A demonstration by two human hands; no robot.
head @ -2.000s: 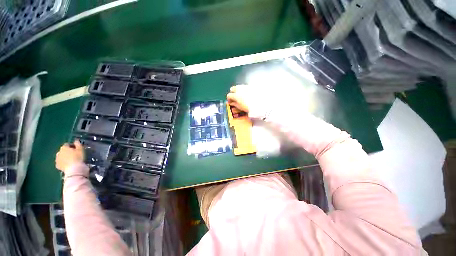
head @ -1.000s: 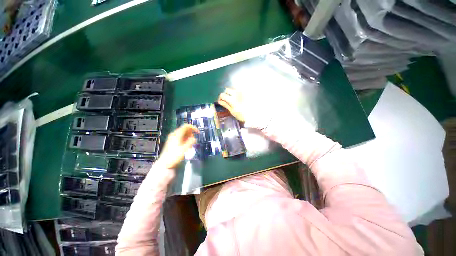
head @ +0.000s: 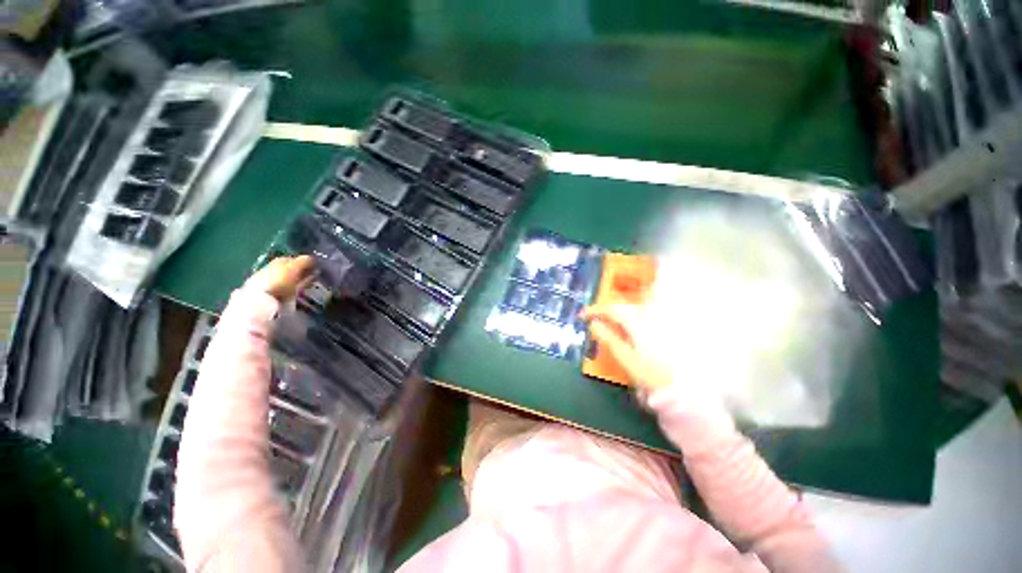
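Note:
The blister tray [head: 539, 151] lies tilted on the bench at centre left, with two columns of black plastic housings [head: 377, 182]. My left hand [head: 287, 276] is at the tray's left edge, fingers on or near a dark housing; blur hides whether it grips it. The orange jig [head: 629, 275] lies right of the tray, with no black housing seen on it. My right hand [head: 614, 341] is over its lower part, fingers bent; I cannot tell if it holds anything. The sticker sheet [head: 546, 296] lies flat just left of the jig.
A whitish clear film pile [head: 762, 313] lies right of the jig, with dark strips in clear film [head: 863, 252] behind it. A bagged tray [head: 230, 162] is at the left. Grey stacked trays [head: 966, 123] stand at the right, others at the far left. A white sheet [head: 986, 492] is at lower right.
My left hand has moved from the sticker sheet to the tray's left edge. The housing that lay on the jig is gone from it. The whole view has turned and shifted.

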